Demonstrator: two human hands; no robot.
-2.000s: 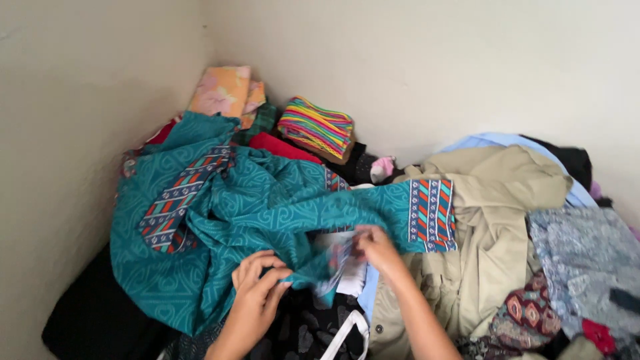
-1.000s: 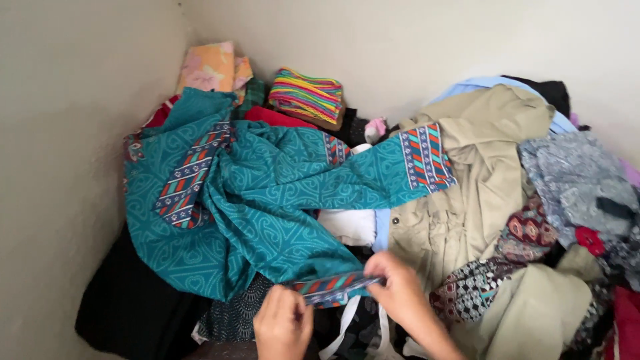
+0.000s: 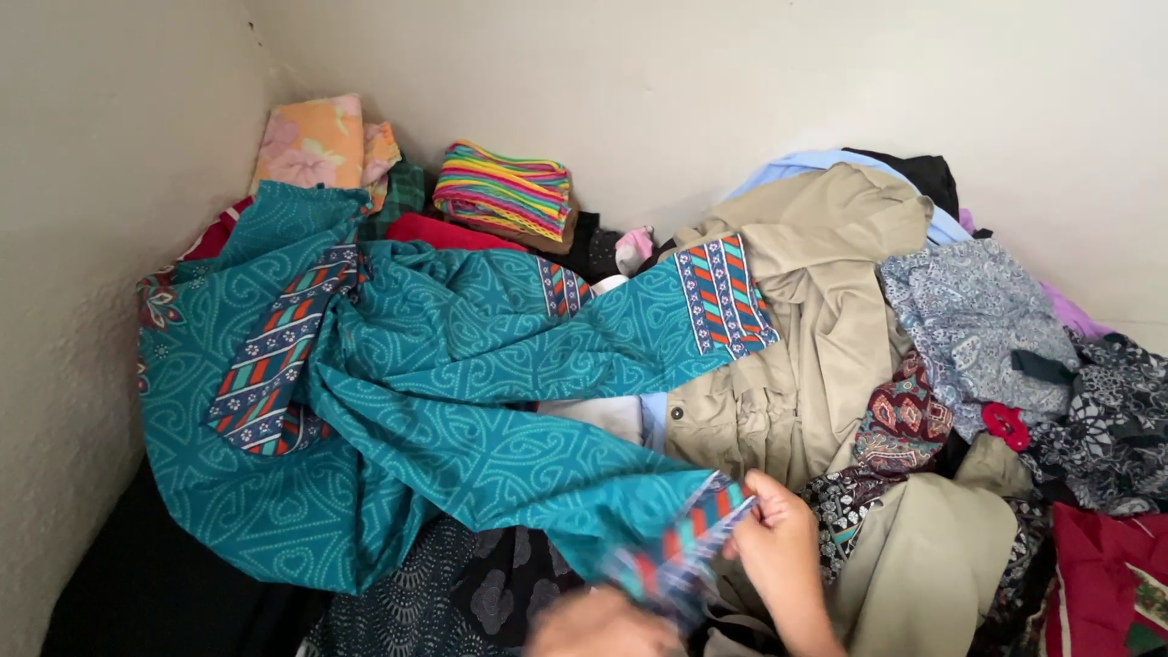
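A teal patterned garment (image 3: 493, 456) with striped, flowered trim bands lies spread over a heap of clothes. One sleeve reaches right, its trimmed cuff (image 3: 725, 297) resting on a khaki garment (image 3: 803, 319). The other sleeve stretches toward me, and my right hand (image 3: 776, 534) pinches the edge of its trimmed cuff (image 3: 684, 538) between thumb and fingers. My left hand (image 3: 602, 625), blurred at the bottom edge, is at the lower side of that same cuff; its fingers are too blurred to make out. A trimmed neckline (image 3: 287, 356) lies folded at the garment's left.
Behind stand a folded rainbow-striped cloth (image 3: 502, 190) and an orange floral cloth (image 3: 310, 141), near the wall (image 3: 639, 82). A blue paisley cloth (image 3: 976, 319), a red scrunchie (image 3: 1006, 426) and a maroon cloth (image 3: 1109, 584) lie at right. Black fabric (image 3: 173, 566) lies at lower left.
The near sleeve, bunched up two seconds ago, is now stretched out toward the lower right. Both hands have moved right with its cuff since one second ago.
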